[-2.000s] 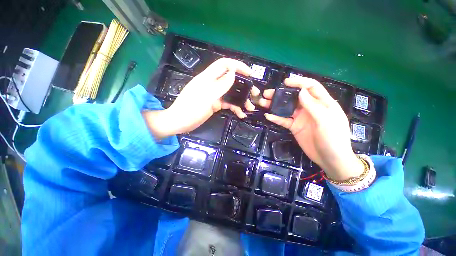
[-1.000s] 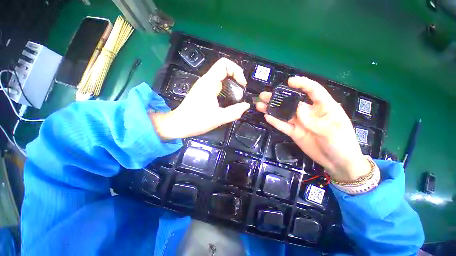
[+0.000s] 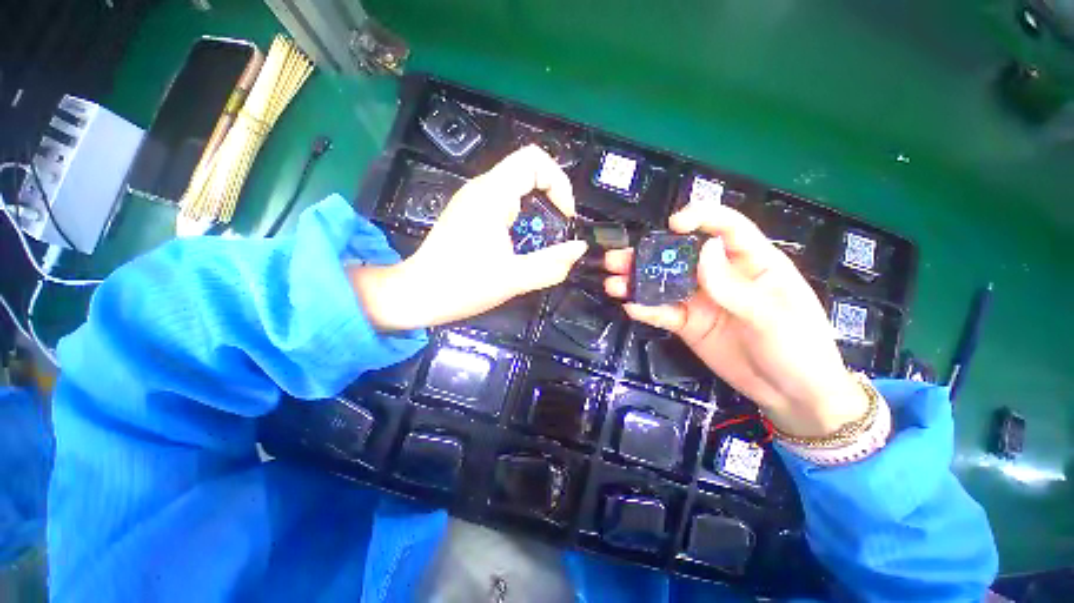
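My left hand (image 3: 477, 242) holds a small black electronic unit (image 3: 538, 225) between thumb and fingers. My right hand (image 3: 754, 300) holds a second black square unit (image 3: 665, 269) by its edges. Both faces show small light and bluish marks. A small dark piece (image 3: 607, 236) lies between the two units; I cannot tell whether it joins them. Both hands are above a glossy black compartment tray (image 3: 565, 379). Some pockets hold parts with white QR labels (image 3: 860, 250). A thin red line (image 3: 740, 421) shows near my right wrist.
Left of the tray are a smartphone (image 3: 194, 118), a bundle of pale sticks (image 3: 247, 136), a black cable (image 3: 300, 186) and a white power block (image 3: 88, 177). A metal upright (image 3: 336, 35) stands behind. Right are a dark pen-like stick (image 3: 970, 336) and a small black part (image 3: 1008, 433).
The units' faces have turned from dark to showing stripes, then bluish marks. The right unit is slightly lower. Both hands keep their hold. Blue fabric now shows at the far left edge.
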